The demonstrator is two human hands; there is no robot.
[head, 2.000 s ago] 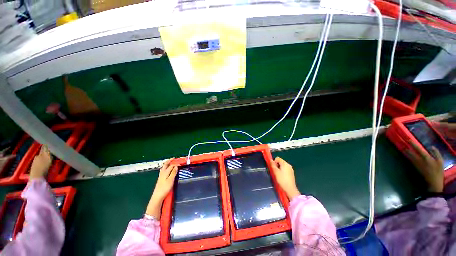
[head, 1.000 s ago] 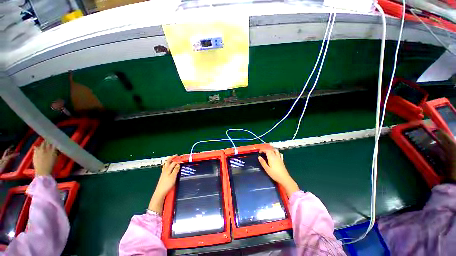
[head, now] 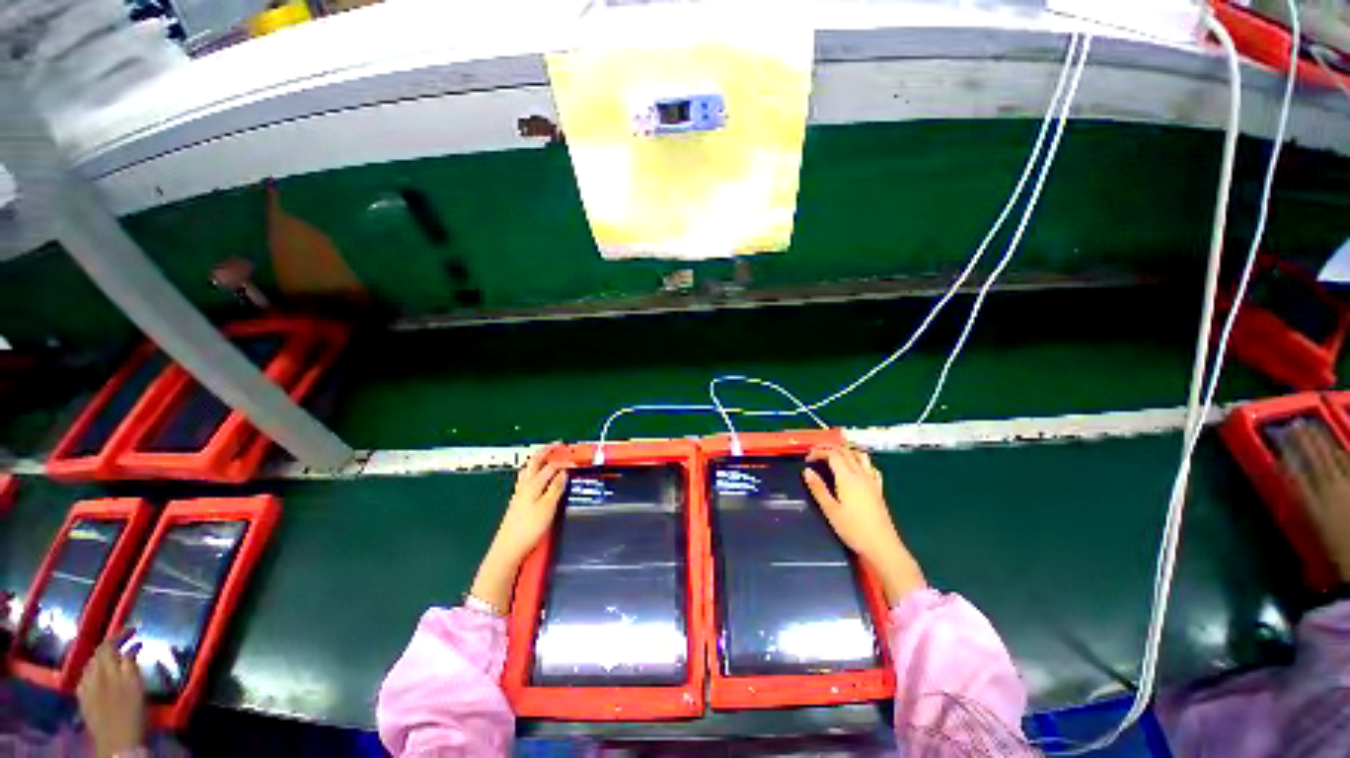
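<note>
Two tablets lie side by side in red trays on the dark green bench: the left tablet (head: pixel 610 578) and the right tablet (head: pixel 792 570). Both dark screens show small white text at the top left and bright reflections low down. A white cable plug (head: pixel 600 453) sits at the left tablet's top edge, and another plug (head: pixel 736 443) at the right one's. My left hand (head: pixel 526 518) holds the left side of the left red tray (head: pixel 521 652). My right hand (head: pixel 859 507) rests on the upper right of the right red tray (head: pixel 882 674), fingertips at the screen's corner.
More trays with tablets lie at left, where another person's hand (head: pixel 111 693) touches one (head: pixel 181 600). Another hand (head: pixel 1318 481) is over a tray at right. A yellow sheet (head: pixel 689 185) with a small meter (head: pixel 684 114) hangs behind. Thick white cables (head: pixel 1184 459) hang at right.
My right hand has moved from the right tray's side to its top right corner and the screen edge. The view has shifted, so the scene sits further right. The neighbour's hand at left has moved to a nearer tray.
</note>
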